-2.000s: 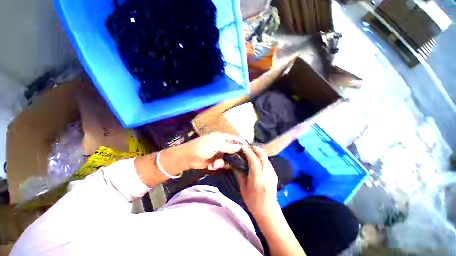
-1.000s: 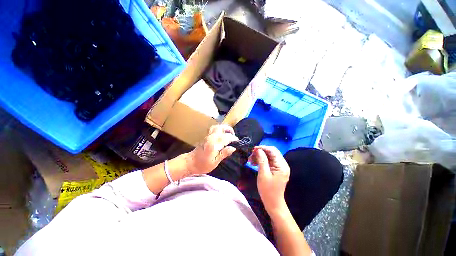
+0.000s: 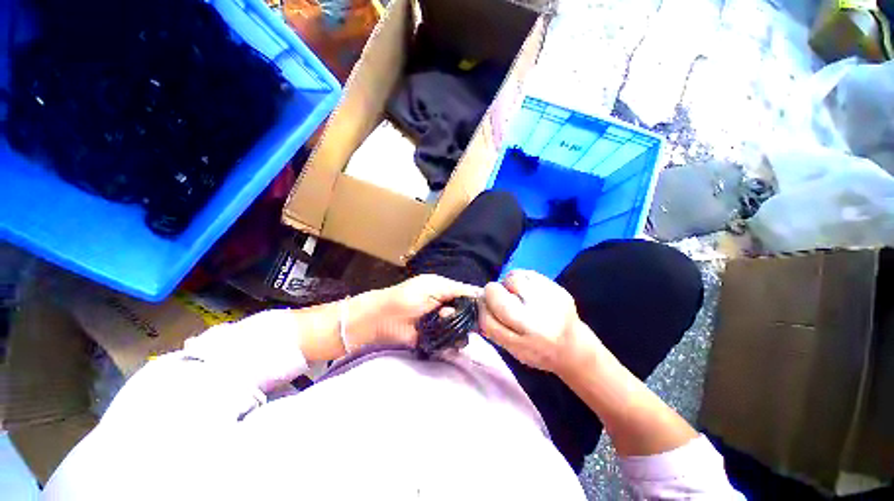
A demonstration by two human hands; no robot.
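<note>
A black cable bundle [image 3: 447, 327], looped into a palm-sized coil, is in my left hand [image 3: 400, 311] over my lap. The fingers of my left hand close around it. My right hand [image 3: 529, 318] touches the right end of the bundle with its fingers curled in; what its fingertips pinch is hidden. A blue supply crate [image 3: 162, 279] at the upper left is heaped with tangled black cables [image 3: 137, 108]. A lighter blue crate [image 3: 642, 161] beyond my knees holds a few black bundles [image 3: 564, 213].
An open brown carton [image 3: 377, 223] with dark grey cloth [image 3: 441, 113] stands between the two blue crates. Another brown carton [image 3: 794, 342] is at the right. Clear plastic bags [image 3: 833, 210] lie on the floor at the upper right. Flattened cardboard [image 3: 127, 328] lies at the left.
The view has swung right and down. The cable now shows as a compact coil in my left hand. My right hand has closed in against it, after being slightly apart one second ago.
</note>
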